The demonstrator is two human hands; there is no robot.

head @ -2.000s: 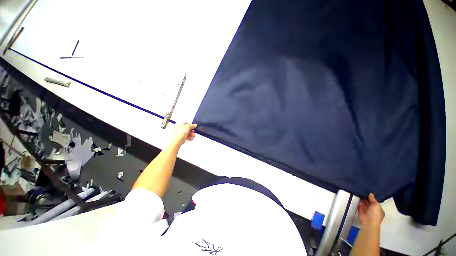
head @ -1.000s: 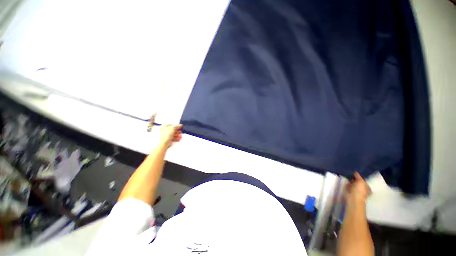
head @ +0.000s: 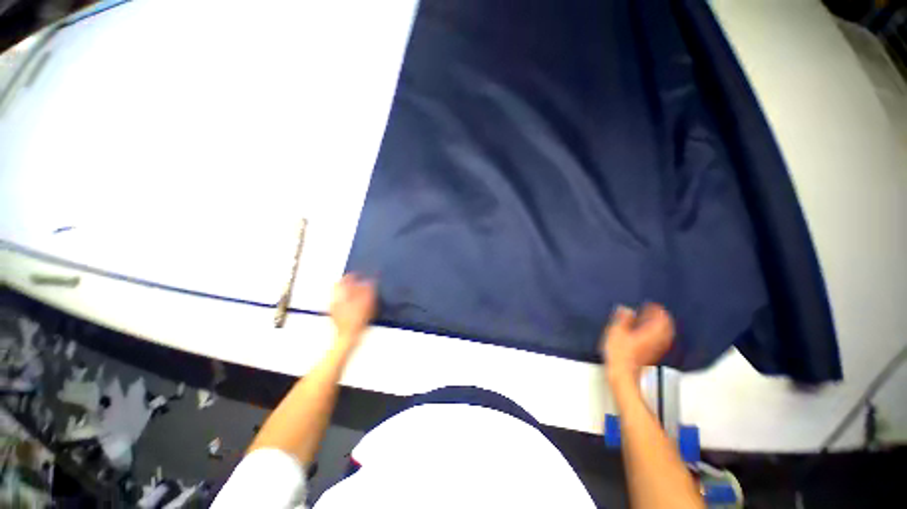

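Note:
The dark navy fabric [head: 517, 189] lies over the right part of the white table, with soft wrinkles and a thick fold along its right side. My left hand [head: 354, 301] is at its near left corner, fingers closed on the edge. My right hand [head: 638, 336] is on the near edge further right, just above the rail end, fingers curled; blur hides whether it pinches the cloth. The silver guide rail [head: 668, 395] sticks out under the near edge. A short pale bar [head: 292, 273] lies left of the cloth.
A white sheet [head: 189, 149] with a dark blue near line covers the table at left. A small grey bar [head: 55, 280] lies near the table's front edge. Blue blocks [head: 688, 443] flank the rail end. Scraps [head: 119, 413] litter the floor at lower left.
My right hand has moved left along the near edge, closer to my left hand, and now overlaps the rail end. My left hand stays at the corner. The camera view has turned.

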